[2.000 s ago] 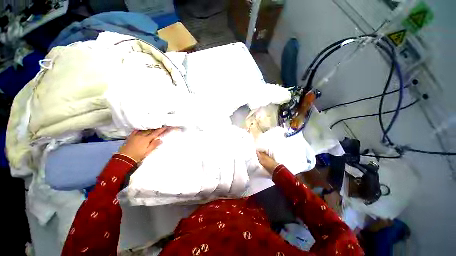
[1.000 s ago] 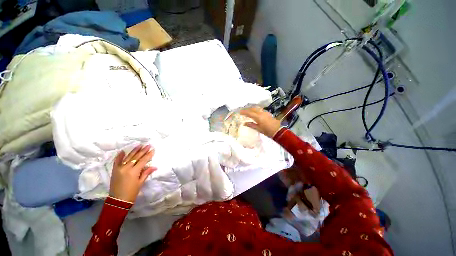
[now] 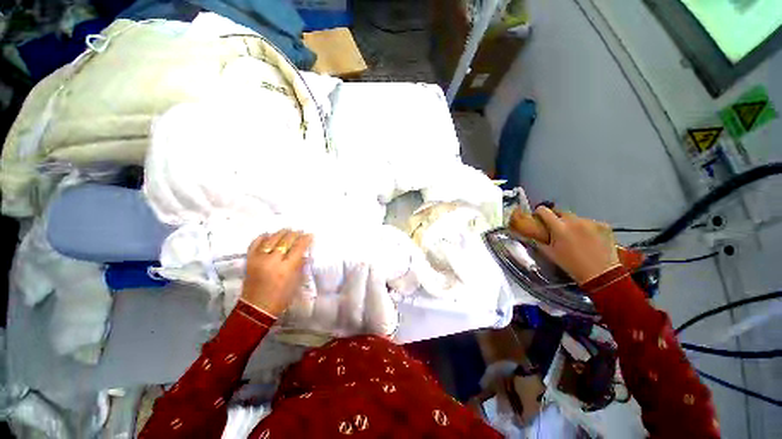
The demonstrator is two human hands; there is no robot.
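Note:
My left hand [image 3: 276, 267] lies flat, palm down, on the white quilted garment [image 3: 347, 291], holding nothing in its fingers. My right hand [image 3: 573, 243] is closed around the orange-brown handle of the steam iron [image 3: 536, 270], at the right end of the table. The iron's dark metal edge shows to the left of and below my hand. A crumpled beige cloth [image 3: 437, 227] lies on the white fabric between my hands. The blue-grey sleeve board [image 3: 107, 223] sticks out from under the white garment at left.
A cream garment [image 3: 111, 94] is heaped at far left, with a blue garment [image 3: 257, 21] behind it. A tan block [image 3: 334, 51] lies at the far edge. A dark hose [image 3: 720, 201] and cables hang at right by the wall. Bags and cloth lie below the table's right end.
My right hand has moved right from the beige cloth and taken hold of the iron. My left hand still rests on the white garment. The camera view has shifted.

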